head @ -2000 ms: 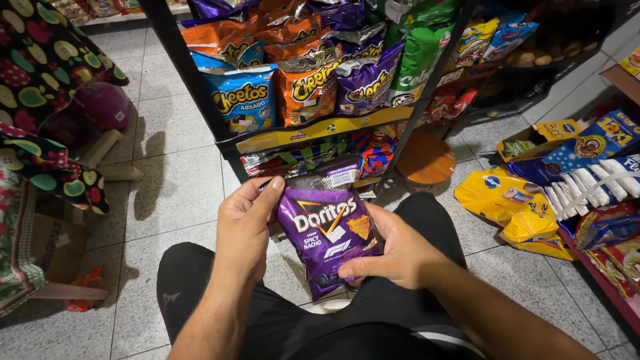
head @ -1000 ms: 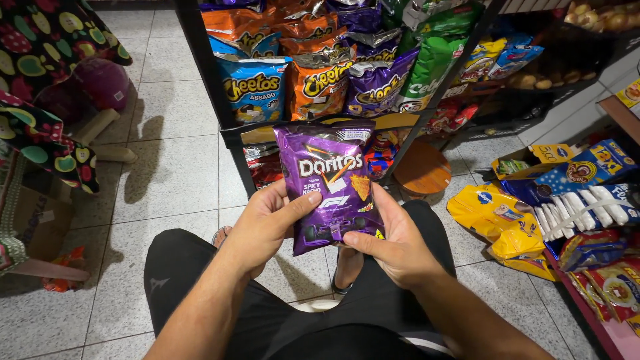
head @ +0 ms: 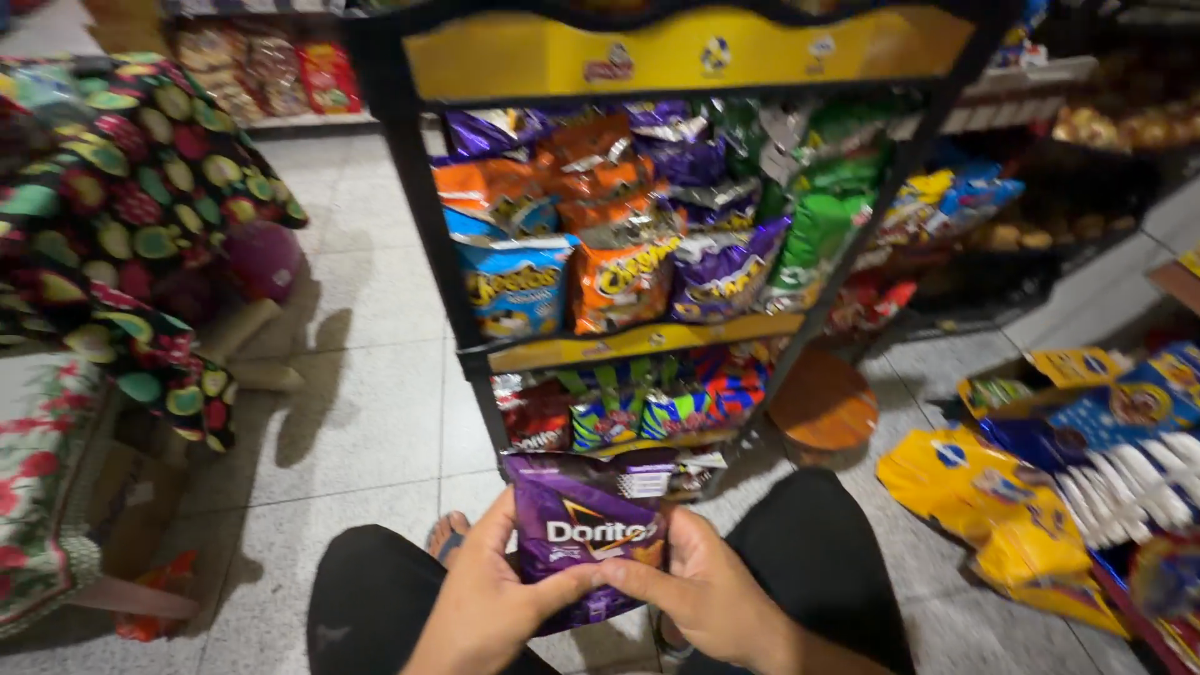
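Note:
A purple Doritos bag (head: 591,525) is held upright between my knees, its printed front facing me. My left hand (head: 497,591) grips its left side and my right hand (head: 703,586) its right side, with both thumbs meeting on the lower front. The fingers behind the bag are hidden. Just beyond it stands a black display rack (head: 403,206) with yellow strips. On its shelf are a blue Cheetos bag (head: 516,286), an orange Cheetos bag (head: 623,281), a purple snack bag (head: 727,267) and green bags (head: 825,230).
A round wooden stool (head: 825,398) stands right of the rack. Yellow pet food packaging (head: 994,506) lies further right, beside wrapped white items (head: 1134,487). At left, a fruit-patterned cloth (head: 141,187) hangs near a purple round object (head: 262,258) and a floral cloth (head: 42,478).
The view has tilted up, showing more of the rack. My left hand has moved from the bag's top edge to its side, and both thumbs have come together on its front.

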